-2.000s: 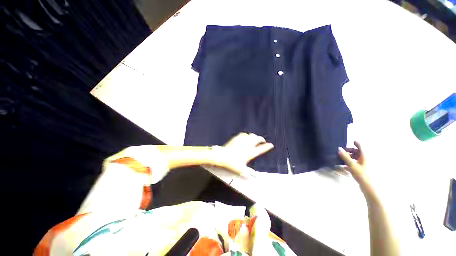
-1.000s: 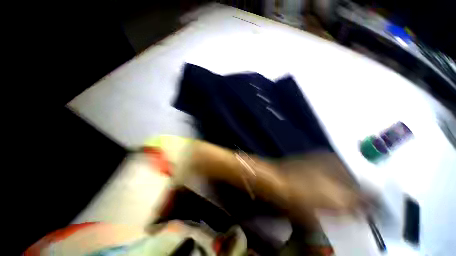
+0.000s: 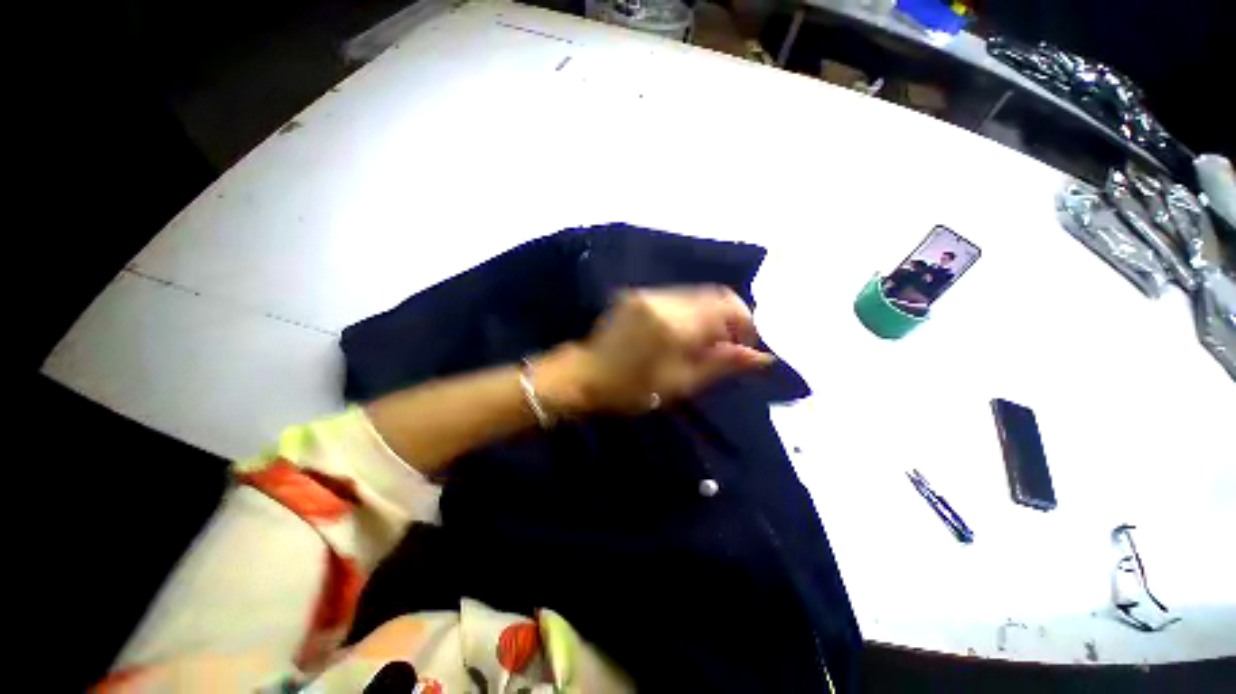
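A dark navy button-front garment (image 3: 610, 522) lies on the white table in front of me, its lower part reaching the bottom of the view. A pale button shows on its front, and another sits beside my hand. My left hand (image 3: 671, 346), slightly blurred and with a bracelet at the wrist, is over the upper part of the garment. Its fingers are bent and point right. Whether they grip cloth cannot be told. My right hand is not in view.
Slim thread snips (image 3: 939, 507) and a flat phone (image 3: 1023, 454) lie right of the garment. A second phone (image 3: 938, 266) stands in a green tape roll (image 3: 889, 311). Eyeglasses (image 3: 1136, 583) lie near the right front table edge. Clear-bagged items (image 3: 1152, 224) are at far right.
The view has shifted, and the garment is now closer and turned, with its lower part towards me. My left hand has moved onto its upper part. My right hand, seen earlier, has left the view.
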